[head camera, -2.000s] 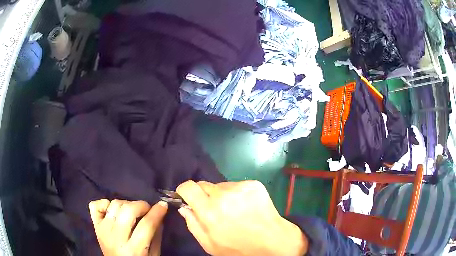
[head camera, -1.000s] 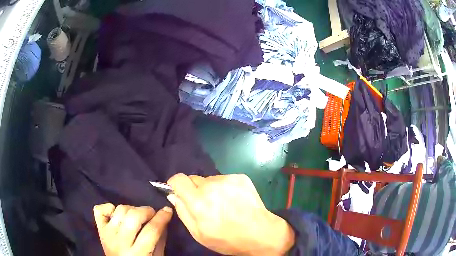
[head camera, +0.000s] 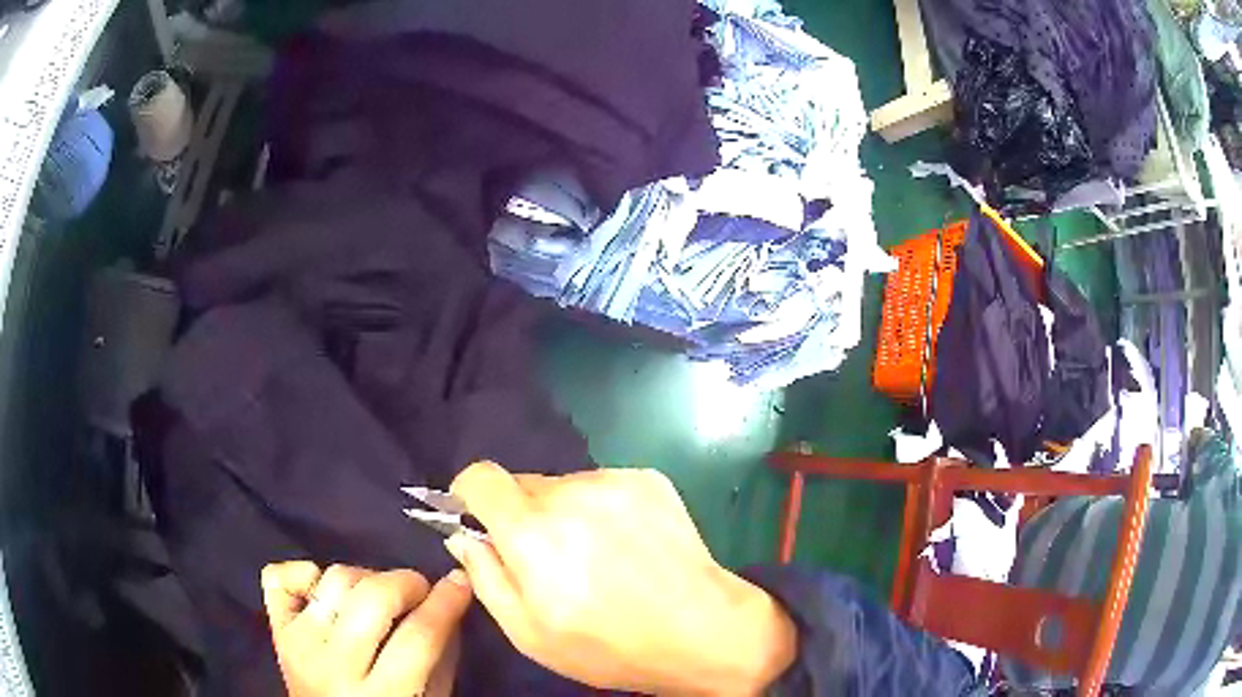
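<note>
A dark purple-black garment (head camera: 286, 422) fills the left and centre. My left hand (head camera: 365, 629) is at the bottom, its thumb and fingers pinching a fold of the garment. My right hand (head camera: 613, 579) is just right of it and holds small silver thread snips (head camera: 439, 511) between thumb and index finger. The two blades are apart, point left and lie just above my left fingertips, over the cloth. No thread can be made out at the blades. The cloth under my left hand is partly hidden by the fingers.
A light blue and white cloth heap (head camera: 763, 272) lies beyond the garment. An orange basket (head camera: 915, 316) with dark cloth over it stands right. A reddish-brown chair (head camera: 1008, 610) is at lower right. A black plastic bag (head camera: 1015, 123) lies upper right. A beige thread cone (head camera: 162, 115) is upper left.
The snips have moved slightly up and left from the pinched fold, and their blades have opened since a second ago. My left hand has shifted slightly right and down.
</note>
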